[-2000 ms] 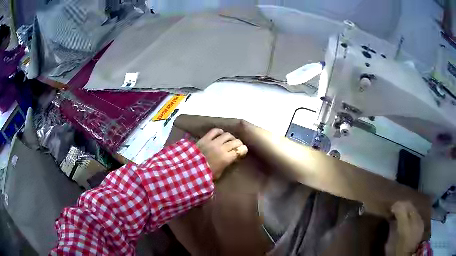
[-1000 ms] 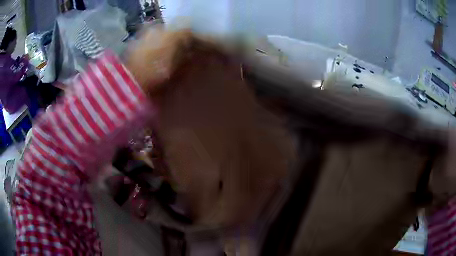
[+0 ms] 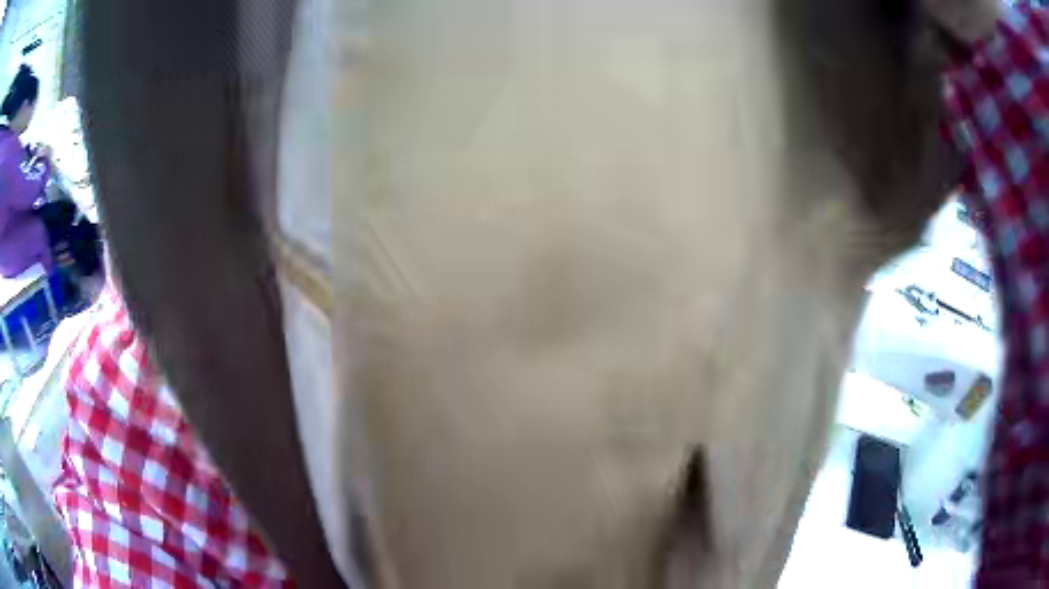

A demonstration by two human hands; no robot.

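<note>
A large beige garment panel (image 3: 541, 288) hangs blurred and very close in front of me, filling the middle of the view. A darker grey-brown part of the cloth (image 3: 190, 253) hangs down its left side. A narrow yellow-gold line (image 3: 301, 274) shows near the left edge. My right hand (image 3: 964, 16) is small and blurred at the top right, at the dark upper edge of the cloth; its fingers cannot be made out. My left hand is not visible; only its red checked sleeve shows at lower left, behind the cloth.
A smartphone (image 3: 874, 486) lies on the white machine surface at lower right, with dark thread snips (image 3: 909, 532) beside it. Parts of the white sewing machine (image 3: 920, 345) show at right. A person in purple (image 3: 21, 201) sits at far left.
The cloth has been lifted from the table up in front of my view and now hides most of the machine. My right hand has risen from the lower right to the top right.
</note>
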